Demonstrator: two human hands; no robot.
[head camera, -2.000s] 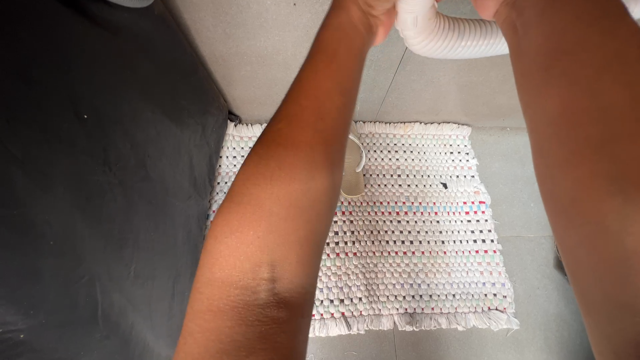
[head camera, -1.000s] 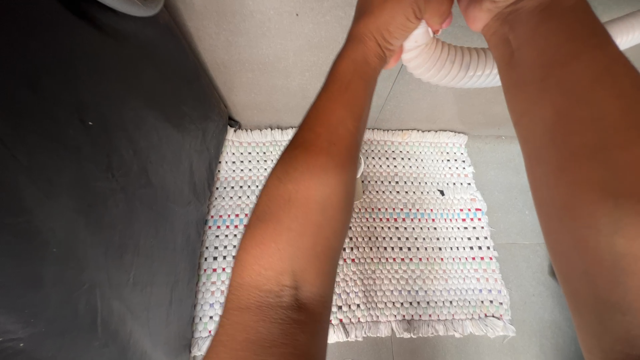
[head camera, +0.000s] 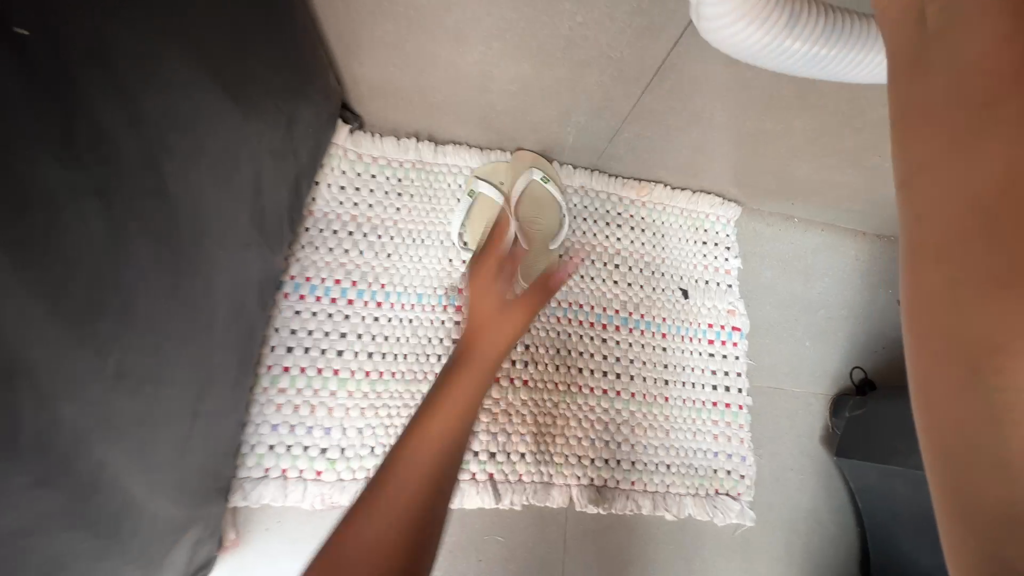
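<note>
My left hand (head camera: 508, 280) is blurred, with thumb and fingers apart and nothing seen in it. It is over the heel ends of a pair of pale flip-flops (head camera: 534, 200) with white straps, which lie side by side near the far edge of a woven rag rug (head camera: 624, 392). Of my right arm only the forearm shows, along the right side; the right hand is outside the top of the view. Next to that forearm, at the top right, a white corrugated hose (head camera: 788, 40) curves, partly hidden behind the arm.
A large dark covered surface (head camera: 144, 288) fills the left side. Grey floor tiles (head camera: 816, 296) surround the rug. At the lower right stands a dark grey object (head camera: 888, 480) with a small black loop, partly hidden by my right forearm.
My left hand has left the white hose at the top and come down over the flip-flops, its fingers now apart. The view has shifted, so my right hand has dropped out of it.
</note>
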